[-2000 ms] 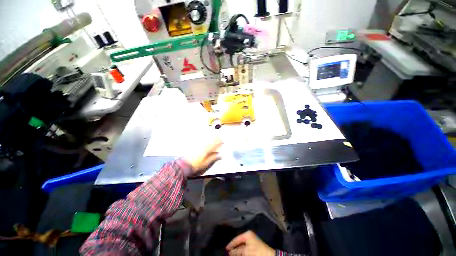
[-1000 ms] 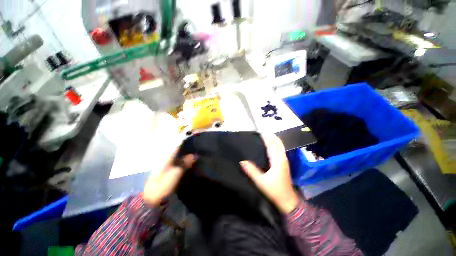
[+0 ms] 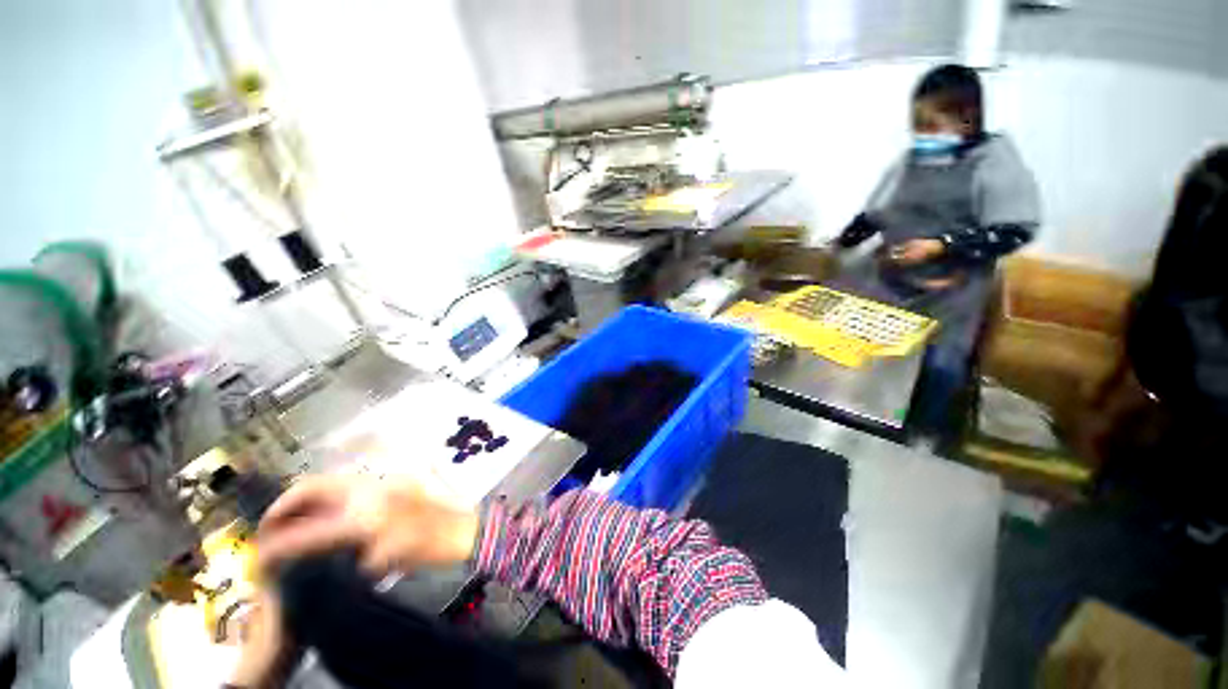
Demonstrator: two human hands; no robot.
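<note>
A black fabric panel (image 3: 357, 612) is held in front of the machine at the lower left, blurred. My right hand (image 3: 370, 522) grips its upper edge. My left hand (image 3: 264, 649) is at its left side, blurred and mostly hidden or cut off, so its grip is unclear. The yellow clamp plate (image 3: 226, 582) lies left of the hands, partly covered by them. Several small black round dots (image 3: 474, 439) lie in a cluster on the white sheet (image 3: 418, 415), beyond my right forearm.
A blue bin (image 3: 684, 447) with a loose black pile stands right of the bed. The control panel (image 3: 478, 337) is behind it. Black fabric (image 3: 774, 518) lies on a grey surface at right. A masked person (image 3: 949, 202) is at another table with yellow sheets (image 3: 842, 323).
The view has swung right, bringing the other person into view. Two seconds ago my hands were apart; one second ago both held the black panel. The panel now appears closer to the clamp plate.
</note>
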